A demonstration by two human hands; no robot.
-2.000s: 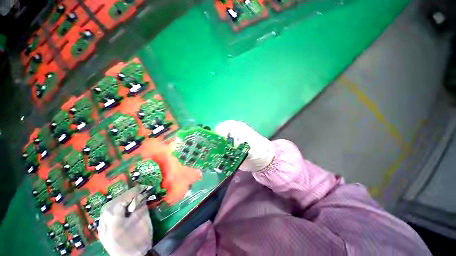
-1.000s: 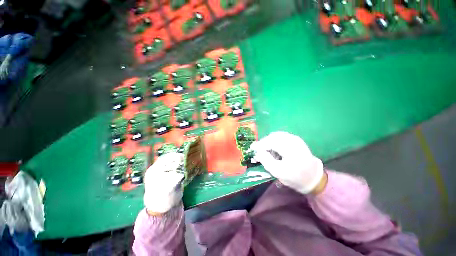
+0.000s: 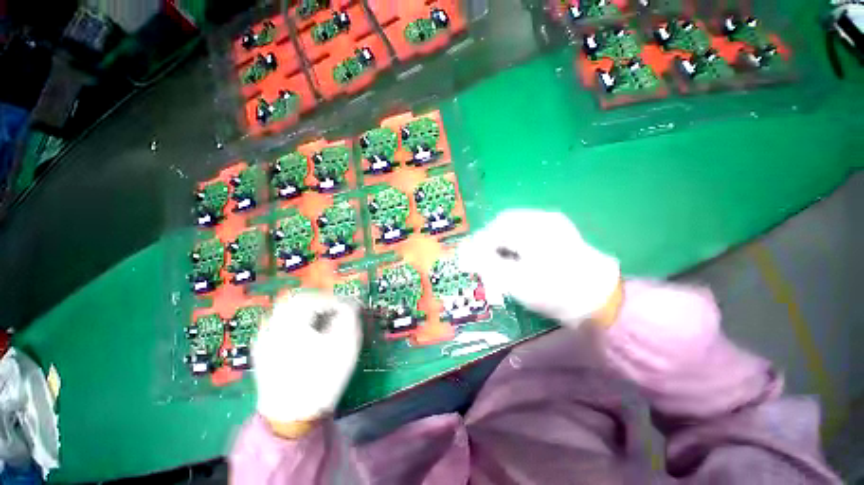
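Observation:
The near blister tray (image 3: pixel 431 356) lies on the green mat, with green circuit boards in rows over red-orange areas. My left hand (image 3: pixel 308 355), in a blurred white glove, is over the tray's front middle and partly hides a board there. A board (image 3: pixel 398 294) sits in the tray just right of it. My right hand (image 3: pixel 545 265), also white-gloved, has its fingertips at the front right board (image 3: pixel 459 288), which lies in the tray. Blur and the glove hide whether either hand grips anything.
A second tray with boards (image 3: pixel 346 68) lies behind on the darker strip. A third tray (image 3: pixel 654 118) is at the back right on the mat. Black-handled cutters or pliers (image 3: pixel 837 43) show at the upper right edge. A crumpled white cloth (image 3: pixel 27 412) hangs at the left bench edge.
The board tilted up by my left hand is now flat in the near tray. My left hand has come off it, to the left. My right hand stays by the front right board.

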